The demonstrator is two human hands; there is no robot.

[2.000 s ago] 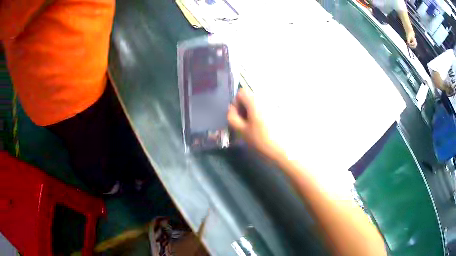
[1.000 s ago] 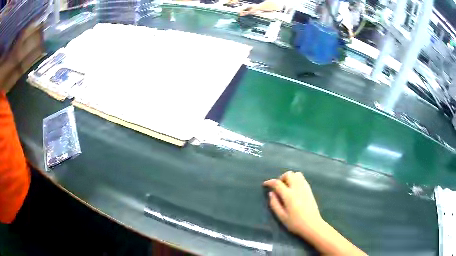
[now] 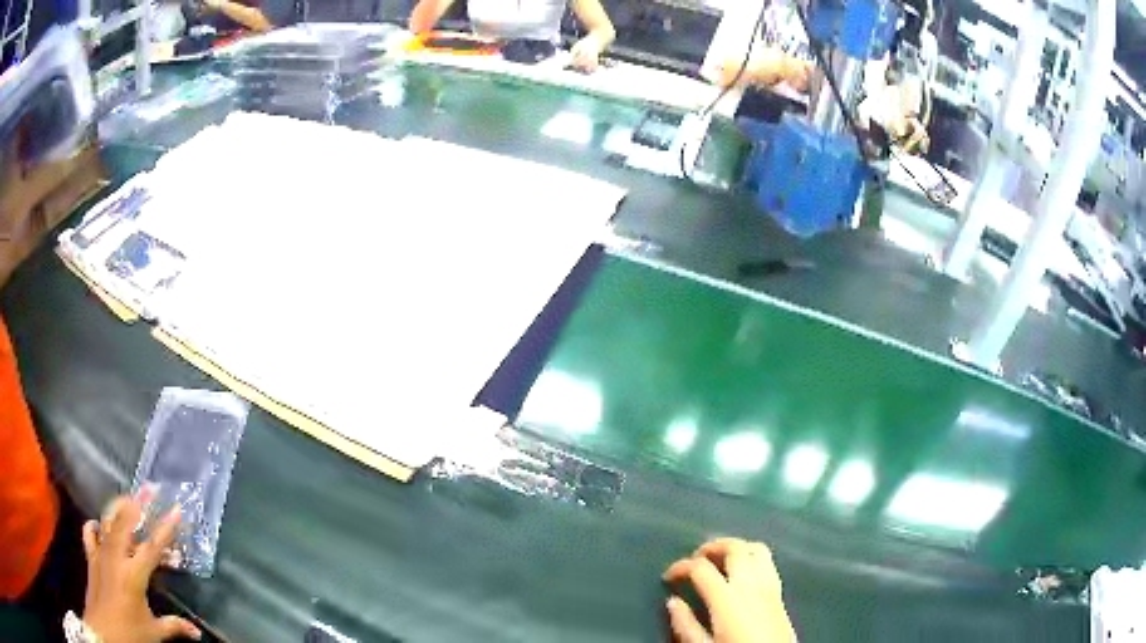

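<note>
A dark phone-shaped part in a clear poly bag (image 3: 195, 459) lies on the dark bench mat (image 3: 365, 553) at the left. My left hand (image 3: 122, 572) is at the bottom left, palm down with fingers spread, its fingertips over the bag's lower left edge. It grips nothing. My right hand (image 3: 731, 590) is at the bottom, right of centre, cut off by the frame edge. Its fingers are loosely bent, with a gap to the thumb and nothing visible in it.
White padding sheets (image 3: 352, 251) lie on tan cardboard at left centre. A glossy green belt (image 3: 754, 389) runs to the right. Wrinkled clear tape (image 3: 534, 467) is at its near edge. A blue fixture (image 3: 811, 176) stands across it. An orange sleeve (image 3: 19, 477) is at the far left; people sit opposite.
My left hand has come into view at the bagged part. The view has shifted, so the part appears lower. My right hand shows lower in the frame, still empty.
</note>
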